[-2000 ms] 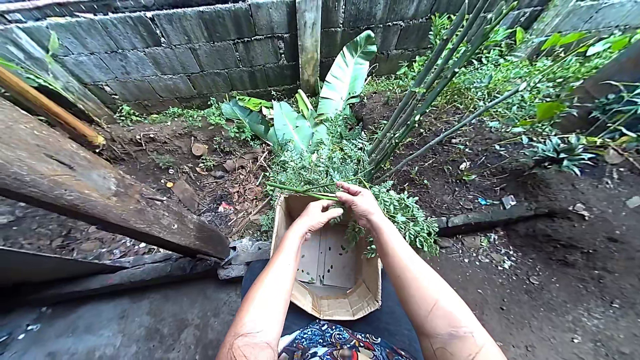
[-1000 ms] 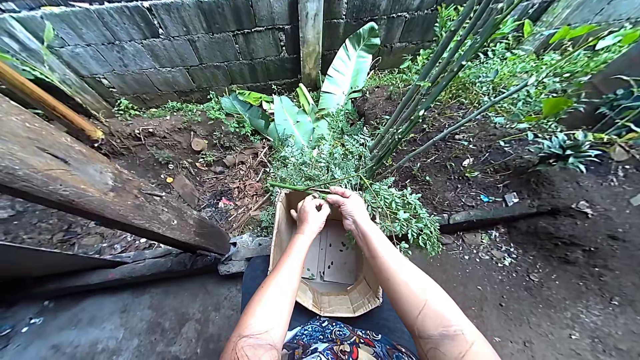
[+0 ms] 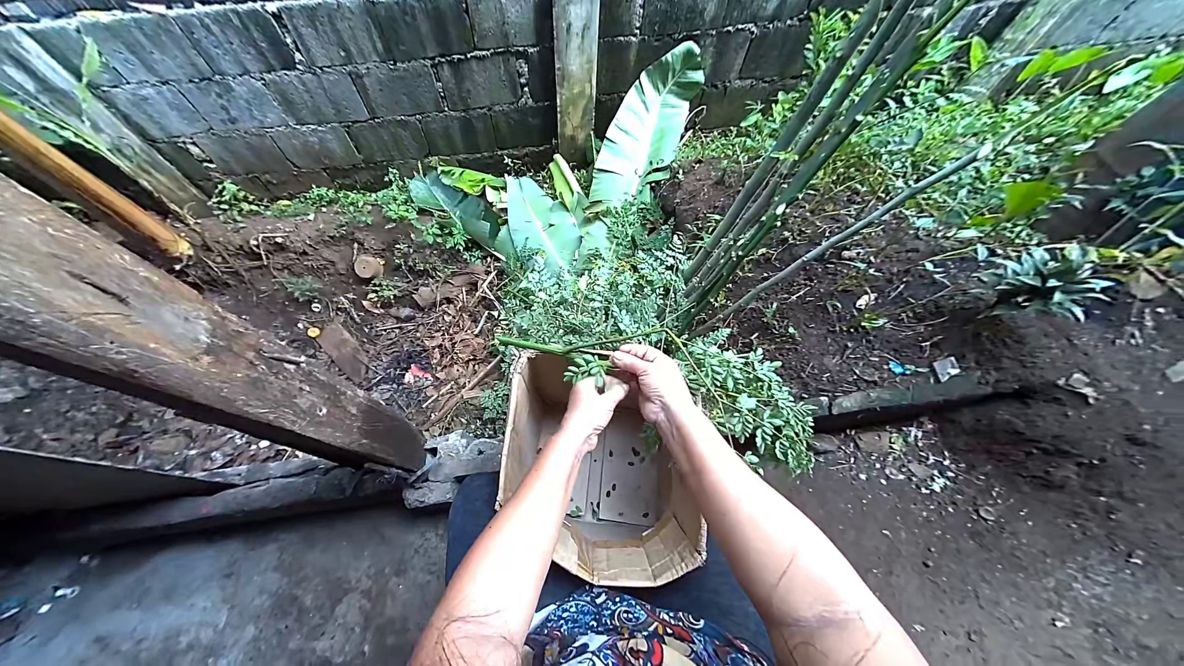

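Note:
A cardboard box (image 3: 638, 561) rests on my lap, with small loose leaflets (image 3: 614, 481) on its bottom. Above its far part, my right hand (image 3: 653, 377) grips a thin green leafy stem (image 3: 546, 347), which lies crosswise over the far rim. My left hand (image 3: 594, 405) is just left of and below it, its fingers closed on a small sprig of green leaflets (image 3: 588, 368) by the stem. Leafy branches (image 3: 754, 398) hang beyond and to the right of the box. The fingertips of both hands are partly hidden.
A thick wooden beam (image 3: 185, 342) slants in from the left. Long green stalks (image 3: 786, 176) rise at the right behind the box. Broad banana leaves (image 3: 647, 129) stand before a concrete block wall (image 3: 398, 88). A low stone edging (image 3: 906, 400) runs along the soil at right.
My left hand has moved a little down from the stem, and a sprig of leaflets now shows at its fingertips. My right hand still holds the stem.

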